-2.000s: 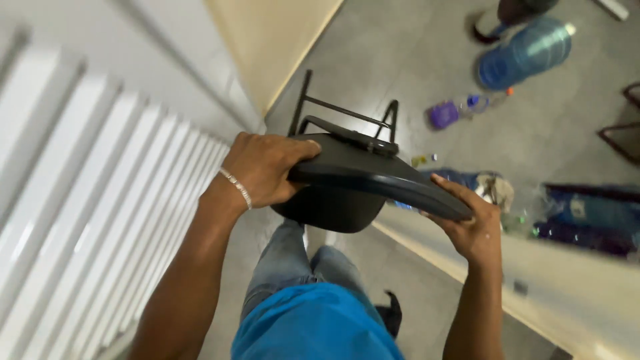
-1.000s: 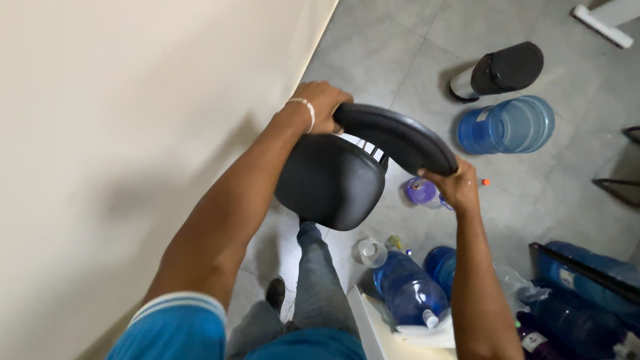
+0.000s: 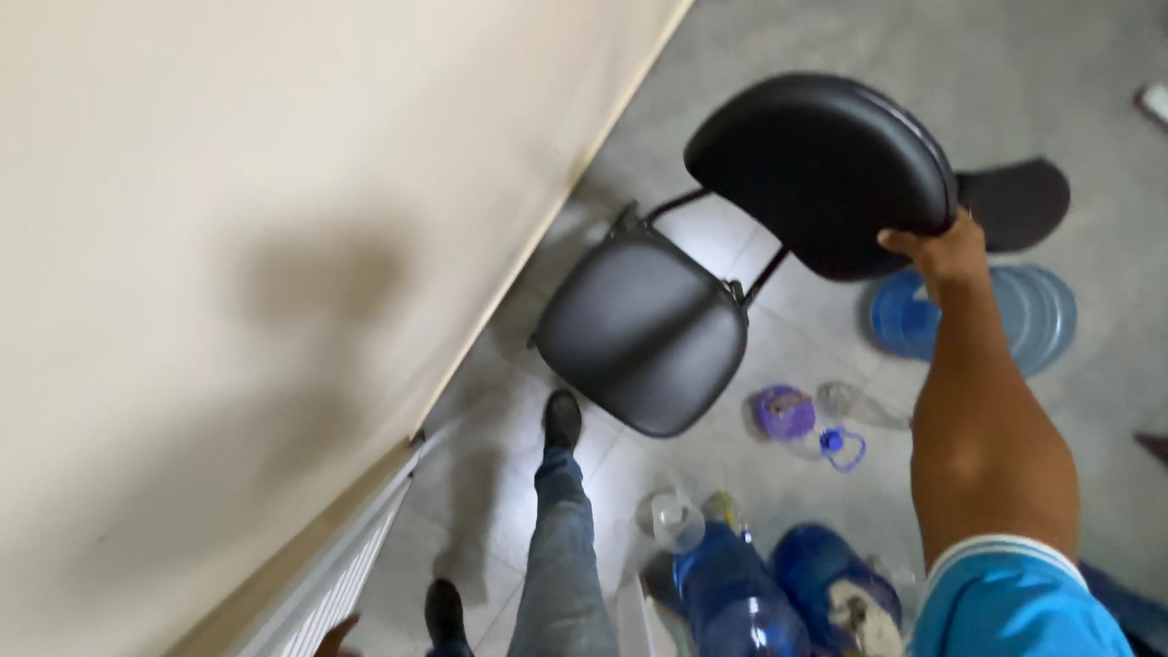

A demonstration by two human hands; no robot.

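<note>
A black padded chair with a metal frame stands on the grey tiled floor, its seat [image 3: 648, 333] nearest my leg and its backrest [image 3: 817, 173] beyond. My right hand [image 3: 944, 251] grips the right edge of the backrest, thumb on the near face and the other fingers hidden behind it. Only a small part of my left hand [image 3: 338, 636] shows at the bottom left edge, beside a white slatted panel [image 3: 351, 584]; whether it touches the panel or holds anything cannot be made out.
A pale wall [image 3: 274, 228] runs along the left. Right of the chair lie a large blue water bottle [image 3: 1036, 319], a purple-and-clear bottle [image 3: 785, 412] and a dark rounded object [image 3: 1022, 203]. Several blue bottles [image 3: 730, 584] and a clear container [image 3: 677, 522] are near my legs at the bottom.
My left hand has let go of the chair's backrest and moved down to the bottom left edge. My right hand still grips the backrest. The seat now shows fully, and the view has shifted.
</note>
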